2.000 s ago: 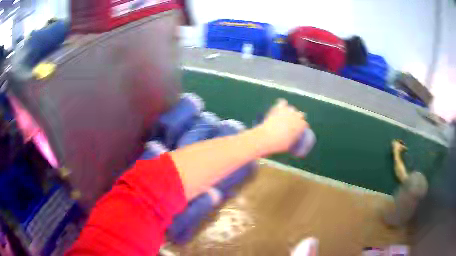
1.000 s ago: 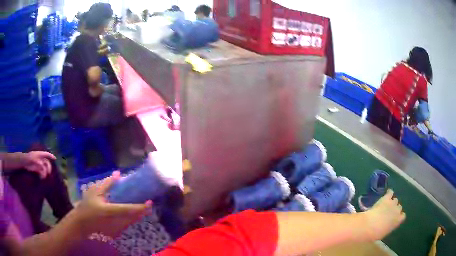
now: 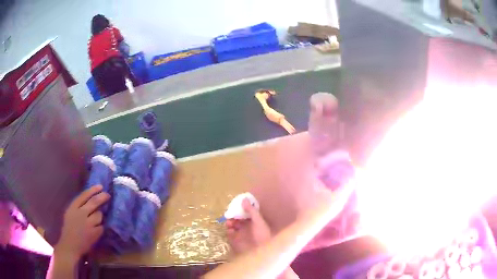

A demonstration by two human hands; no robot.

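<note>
Blue tubular pieces with white scalloped rims [image 3: 138, 163] lie piled at the left of the bench. My left hand [image 3: 84, 218] is at the near left side of the pile, its fingers curled around one piece; its thumb is hidden. My right hand [image 3: 248, 226] holds a small white glue bottle [image 3: 240, 207] above the shiny dried glue patch, its blue tip pointing left. A bare forearm [image 3: 299, 234] crosses below the bottle towards the right; whose it is cannot be told in the glare.
A yellow-orange piece [image 3: 272, 114] and a small dark-blue piece [image 3: 149, 125] are on the green belt [image 3: 218, 106]. A grey panel [image 3: 49, 147] stands left. A blurred rimmed piece [image 3: 333, 163] is right. Glare covers the right, above a crate with pale rings [image 3: 425, 267]. A person [image 3: 106, 54] stands beyond.
The view has swung right from the neighbour's hands. My left arm has come back from over the belt, and my left hand is at the pile. My right hand with the bottle has come into view.
</note>
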